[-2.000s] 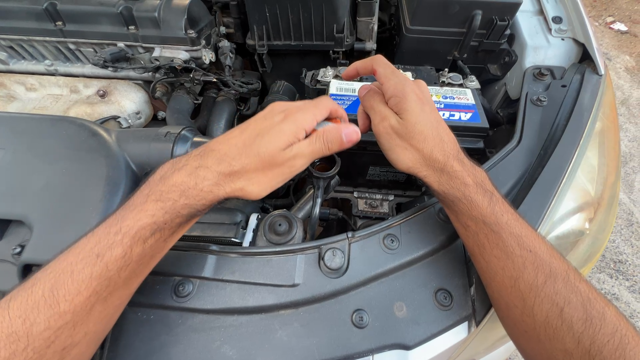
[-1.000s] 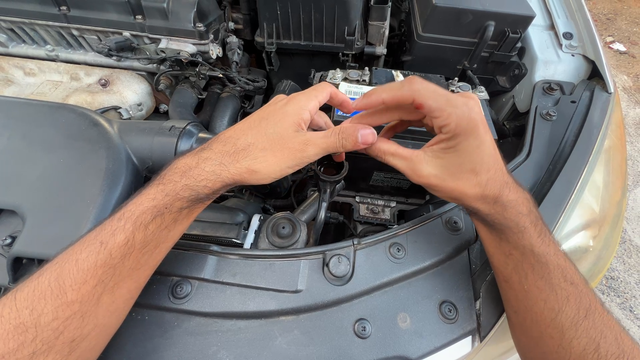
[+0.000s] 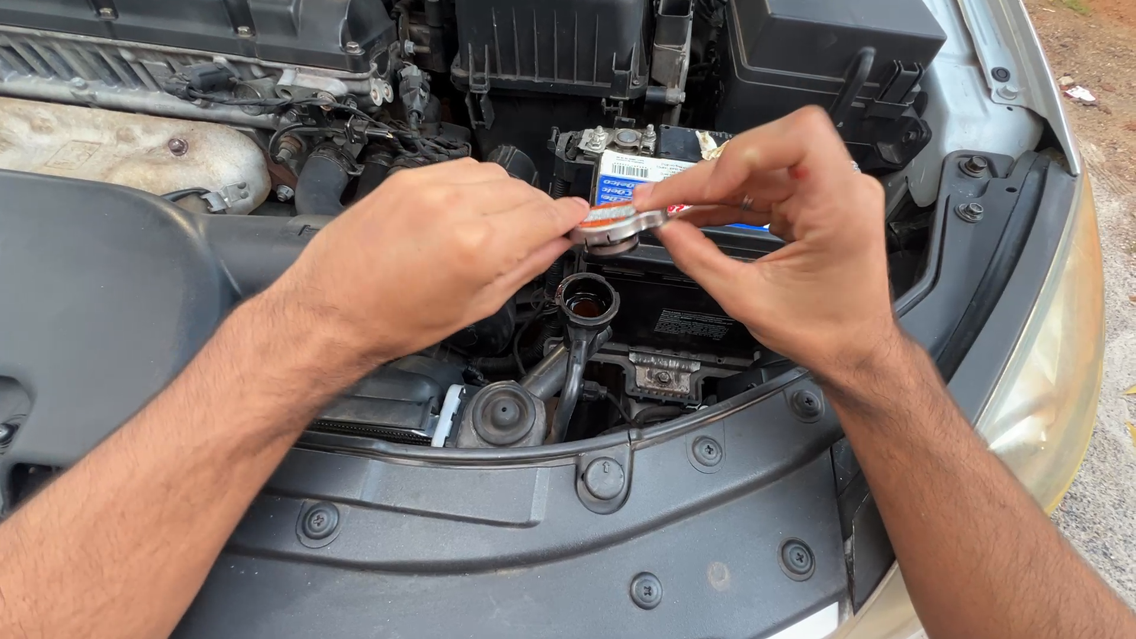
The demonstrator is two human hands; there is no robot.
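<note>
A metal radiator cap (image 3: 612,224) with an orange and silver top is pinched between my two hands, its underside facing down. My left hand (image 3: 444,244) grips its left edge with thumb and fingers. On the cap's right edge are the thumb and fingertips of my right hand (image 3: 781,240), with the other fingers curled. Just below the cap, apart from it, the round filler neck (image 3: 587,302) stands uncovered, with reddish-brown liquid inside. Behind the hands sits the car battery (image 3: 621,182) with a blue and white label, partly hidden by my right hand.
A black plastic radiator cover (image 3: 426,524) with push clips spans the front. The engine cover (image 3: 89,266) lies at left, a black air filter housing (image 3: 550,49) and a black box (image 3: 825,44) behind. A headlight (image 3: 1047,355) edges the right side.
The radiator cap, hidden by the fingers earlier, now shows between the hands. My right hand has opened its grip from the earlier curled pose, and the filler neck is in fuller view.
</note>
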